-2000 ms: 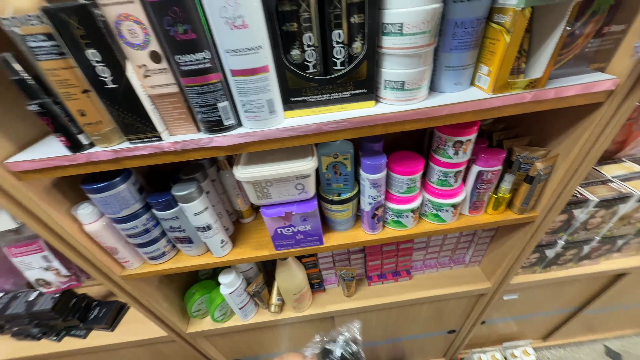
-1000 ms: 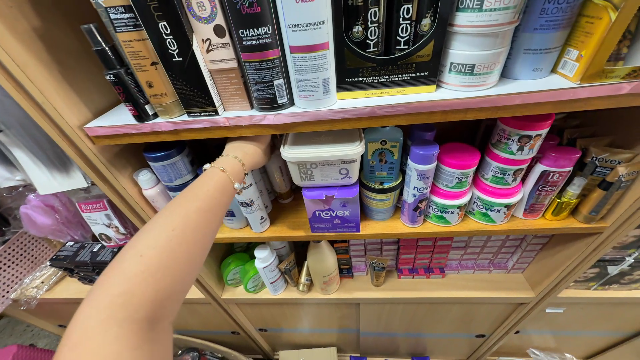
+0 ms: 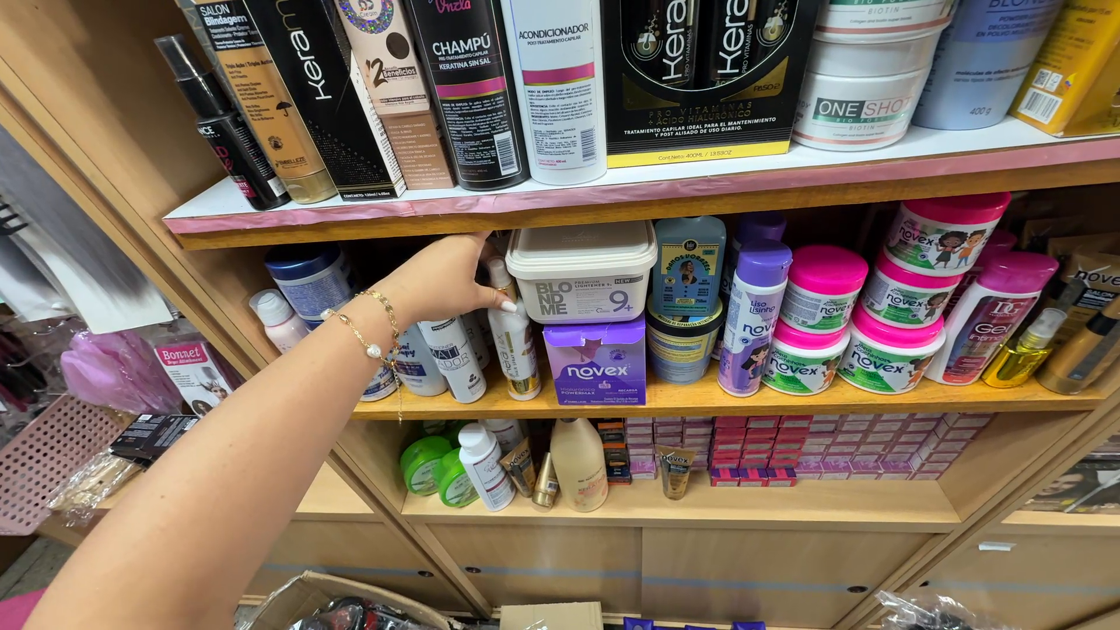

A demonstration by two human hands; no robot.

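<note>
My left hand (image 3: pixel 446 280) reaches into the middle shelf, with two gold bracelets at the wrist. Its thumb lies by the upper part of a slim white and gold bottle (image 3: pixel 514 350); the other fingertips are hidden behind, so the grip cannot be told. Just right of it, a white lidded tub (image 3: pixel 582 280) rests on a purple Novex box (image 3: pixel 597 367). White bottles (image 3: pixel 452 359) and a stack of blue jars (image 3: pixel 311 280) stand left of and below the hand. My right hand is not in view.
The upper shelf's pink edge (image 3: pixel 612 194) runs just above my hand. Pink-lidded jars (image 3: pixel 892 350) and a purple-capped bottle (image 3: pixel 754 319) stand farther right. Small pink boxes (image 3: pixel 761 437) and bottles fill part of the lower shelf. An opened cardboard box (image 3: pixel 306 599) lies below.
Two seconds ago my left arm was not visible at the shelf; one second ago it reached in among the bottles. Now the slim white and gold bottle shows by my thumb.
</note>
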